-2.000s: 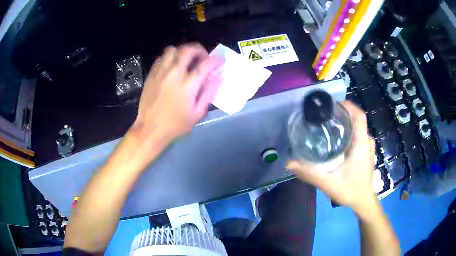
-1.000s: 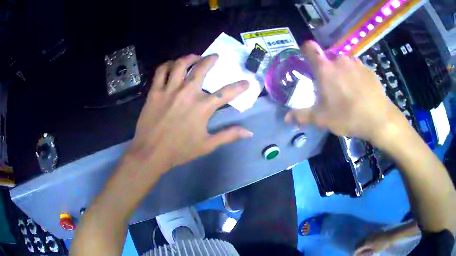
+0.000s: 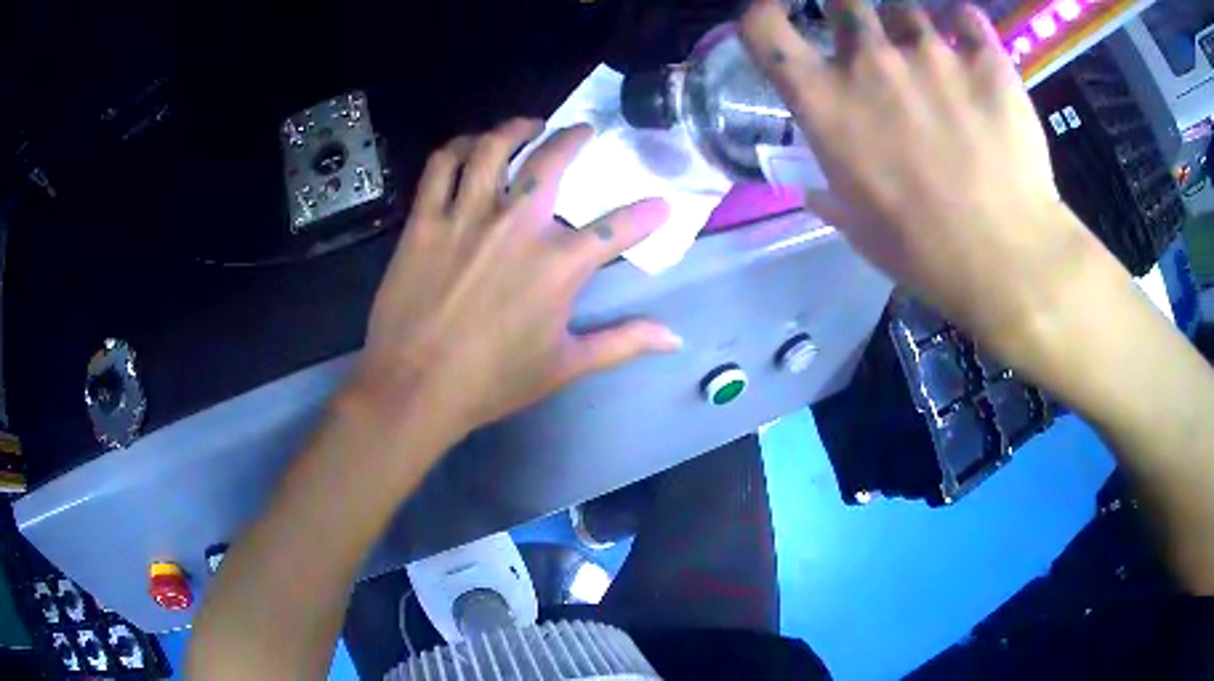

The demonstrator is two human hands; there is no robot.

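A white wipe [image 3: 654,241] lies at the front edge of the dark deck. My left hand [image 3: 486,286] rests on its left part with the fingers spread. A damp-looking grey patch shows on the wipe. My right hand [image 3: 919,166] grips a clear solvent bottle [image 3: 735,107] from above. The bottle is tipped on its side, its dark cap pointing left, over the wipe. The grey front panel [image 3: 573,432] runs below both hands. The bottle's rear part is hidden by my right fingers.
A silver fixture [image 3: 330,162] and a small metal piece [image 3: 115,393] sit on the deck's left. The panel carries a green button [image 3: 724,386], a white button [image 3: 796,353] and a red emergency stop [image 3: 169,585]. Black trays [image 3: 952,399] stand right; a ribbed white fan [image 3: 533,655] is below.
The bottle went from upright at the right to tipped over the wipe. My left hand opened and settled on the wipe, now flat on the deck edge; a grey patch has appeared on it.
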